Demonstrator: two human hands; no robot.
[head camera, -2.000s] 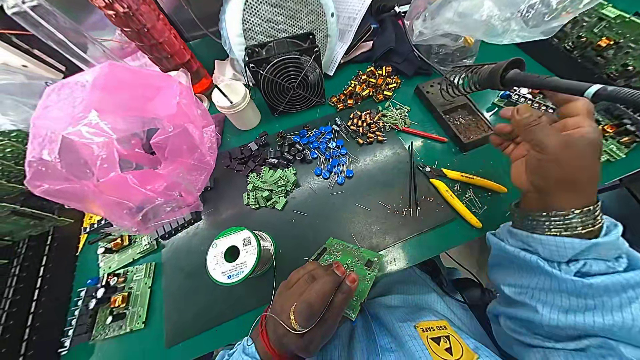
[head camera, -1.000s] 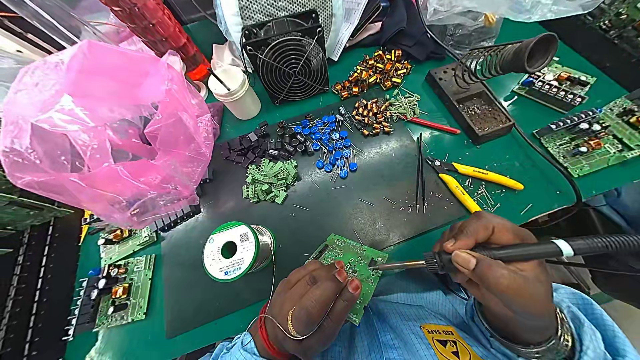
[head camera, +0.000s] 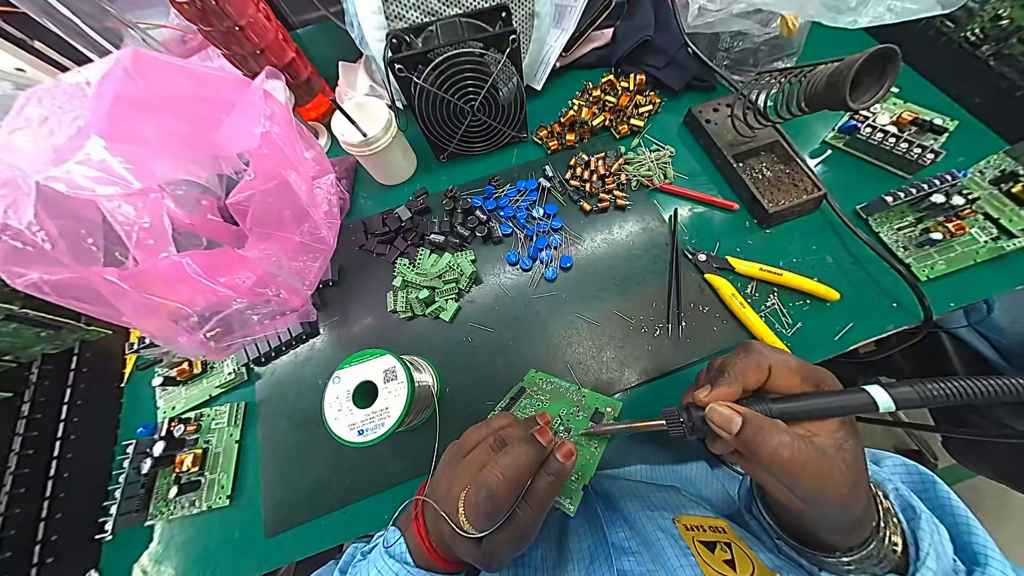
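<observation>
My left hand (head camera: 496, 488) is closed on a green circuit board (head camera: 588, 472) near the front edge of the bench, with solder wire (head camera: 436, 448) running over its fingers. That wire comes from a solder spool (head camera: 380, 398) lying to the left. A soldering iron (head camera: 768, 408) is gripped in my right hand (head camera: 776, 448), its tip at the board close to my left fingertips. Whether the tip touches a joint cannot be told. Beyond the board lie green terminal blocks (head camera: 432, 284), black capacitors (head camera: 456, 220) and blue disc components (head camera: 536, 228). Copper-wound coils (head camera: 600, 112) are piled farther back.
A soldering iron stand (head camera: 756, 160) is at the back right, with yellow-handled cutters (head camera: 744, 296) and black tweezers (head camera: 674, 272) before it. A fan (head camera: 460, 84) and a white jar (head camera: 376, 144) stand behind. A pink plastic bag (head camera: 168, 200) bulks on the left; assembled boards (head camera: 952, 212) lie right.
Two seconds ago my right hand was up by the coiled stand with the iron; it has come down to the board, and the stand's coil is vacant. My left hand has stayed on the board.
</observation>
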